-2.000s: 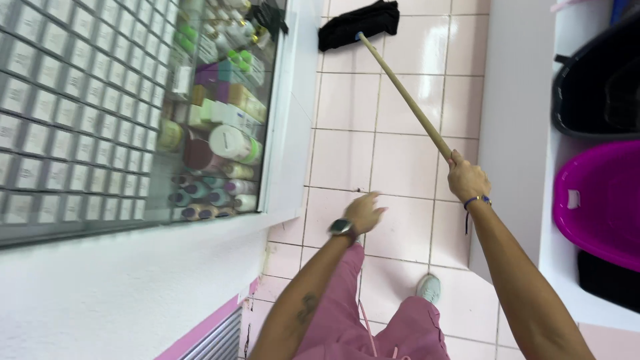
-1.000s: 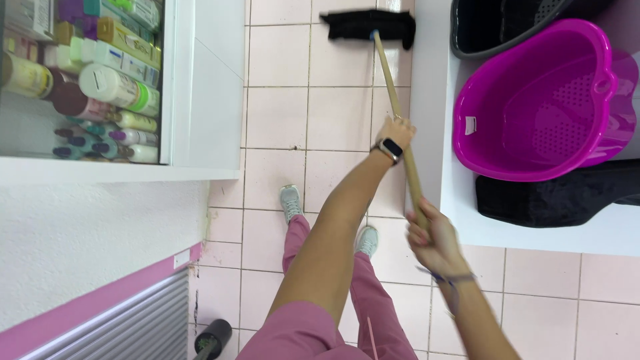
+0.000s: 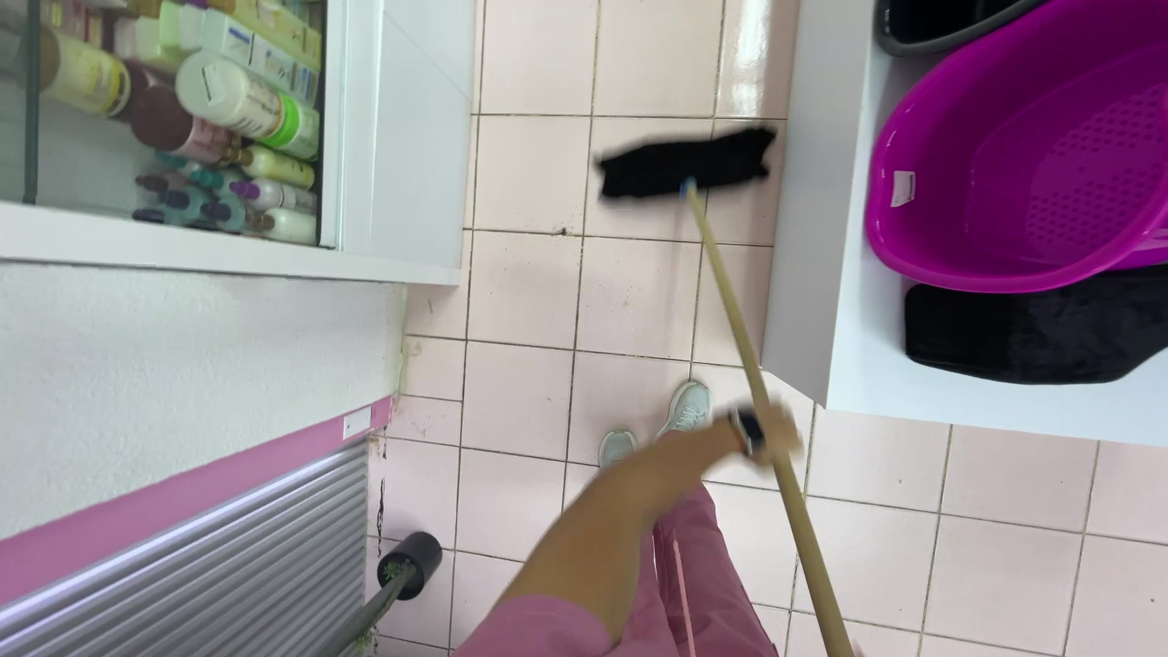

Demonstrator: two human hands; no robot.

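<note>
A long wooden handle (image 3: pixel 725 283) slants down from a black cloth-covered floor mop or broom head (image 3: pixel 680 164), which lies on the pink tiles near the white unit at the right. My left hand (image 3: pixel 776 436), a dark smartwatch on its wrist, is closed around the middle of the handle; it is blurred. At the bottom edge, by the lower part of the handle, only a sliver of my right hand (image 3: pixel 858 650) shows, so its grip is hidden.
A white cabinet (image 3: pixel 411 137) with bottles stands left. On the white unit (image 3: pixel 853 365) at right rest a magenta plastic basin (image 3: pixel 995 182) and black items. My shoes (image 3: pixel 689 406) are below. A dark pot (image 3: pixel 411 566) stands by the corrugated panel (image 3: pixel 228 557).
My left hand was off the handle two seconds ago and took hold of it. The black head has come nearer to my feet. My right hand has dropped almost out of view.
</note>
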